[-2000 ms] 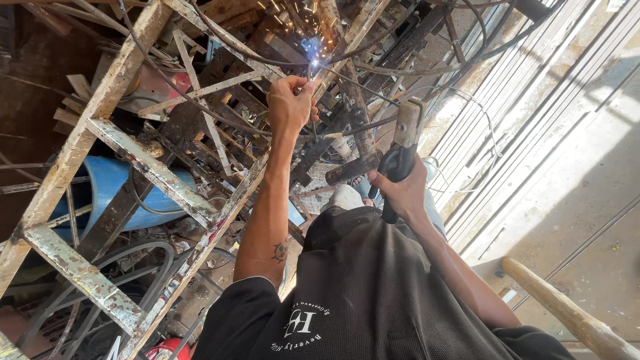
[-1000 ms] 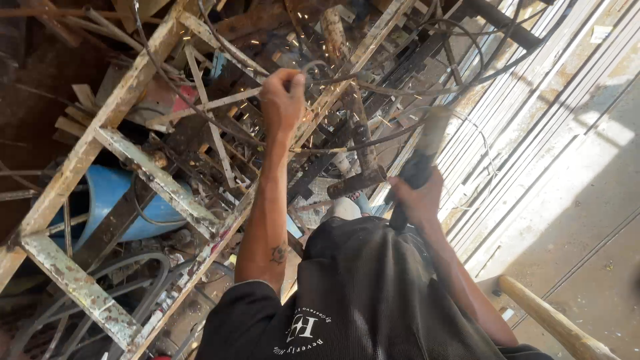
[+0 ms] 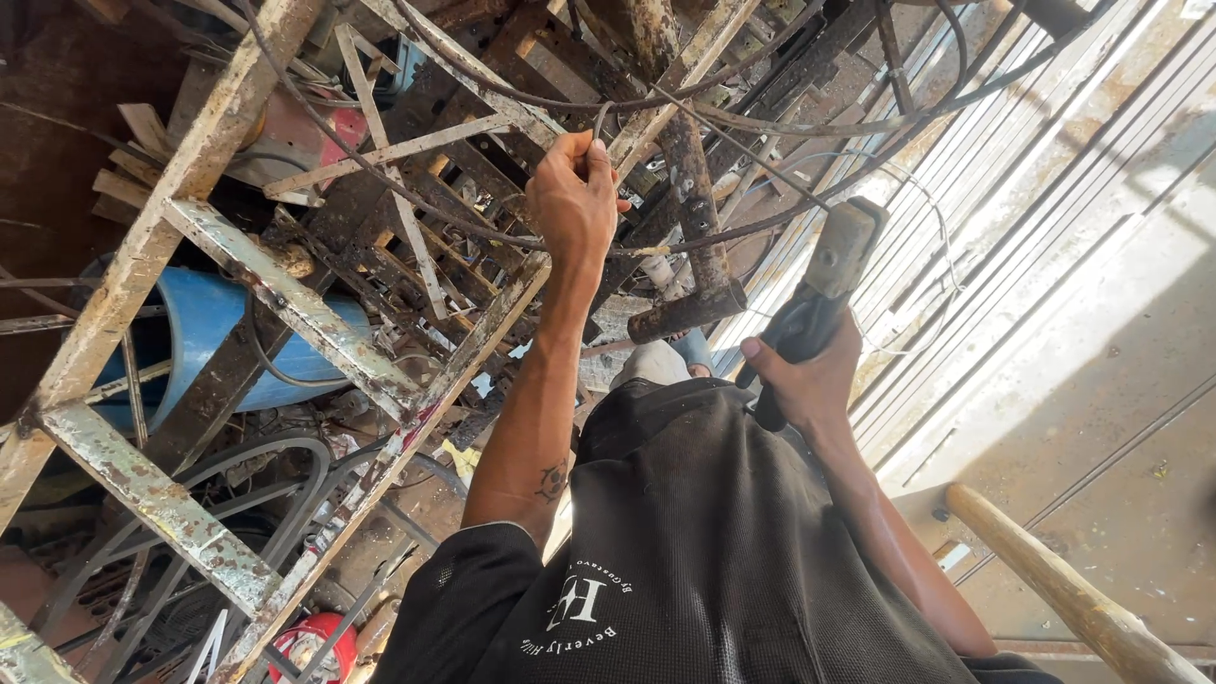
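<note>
My left hand (image 3: 575,195) pinches a thin curved metal piece (image 3: 601,119) between thumb and fingertips, beside a rusty, paint-flecked metal frame (image 3: 655,123). Whether the piece touches the frame cannot be told. In my right hand (image 3: 812,370) is a welding electrode holder (image 3: 826,275), gripped by its dark handle. A thin electrode (image 3: 750,152) slants up and left from its jaws, its far end near the frame, to the right of my left hand. No arc glows at its end. Curved metal rods (image 3: 560,100) pass above and below my left fingers.
A worn metal ladder-like frame (image 3: 304,313) fills the left side, over a blue plastic barrel (image 3: 237,332) and scrap metal. A rusty pipe (image 3: 689,312) lies between my arms. Long pale metal lengths (image 3: 988,247) run along the right. A wooden pole (image 3: 1064,579) stands at lower right.
The bright arc and sparks by my left hand two seconds ago are gone; a few sparks showed one second ago. My right hand has moved the electrode holder a little to the right.
</note>
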